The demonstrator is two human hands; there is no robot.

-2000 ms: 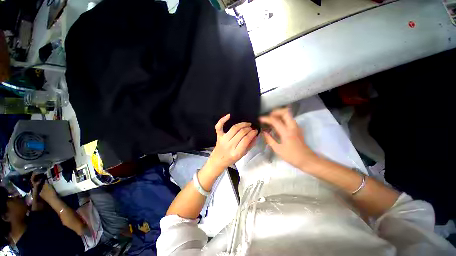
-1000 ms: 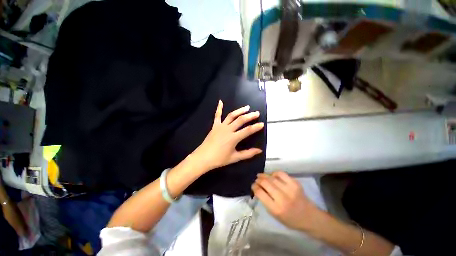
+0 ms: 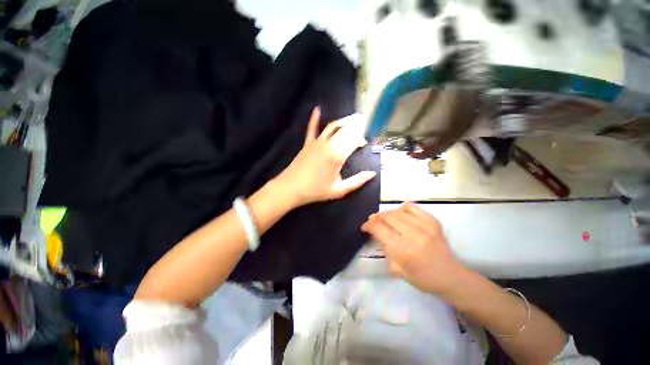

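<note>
A large black fabric panel (image 3: 178, 135) covers the left and middle of the table, its right edge running down from the sewing machine's needle area. The cream-white machine head (image 3: 492, 43) with a teal stripe stands at the upper right, partly blurred. My left hand (image 3: 324, 164) lies on the fabric just left of the needle area, fingers spread, some fingertips washed out by bright light. My right hand (image 3: 413, 242) has its fingertips together at the fabric's right edge, nearer to me. The needle and presser foot are not seen clearly.
A dark red-brown handled tool (image 3: 542, 172), a small black piece with white edge (image 3: 490, 152) and a brass-coloured knob (image 3: 437, 166) are under the machine arm. The pale bed edge (image 3: 513, 235) runs right. Yellow scraps (image 3: 53, 249) show at left, dark cloth (image 3: 591, 306) lower right.
Over the last two seconds, the view has shifted so the machine head shows. Since one second ago, my left hand and the fabric under it have moved up towards the needle. My right hand remains at the edge.
</note>
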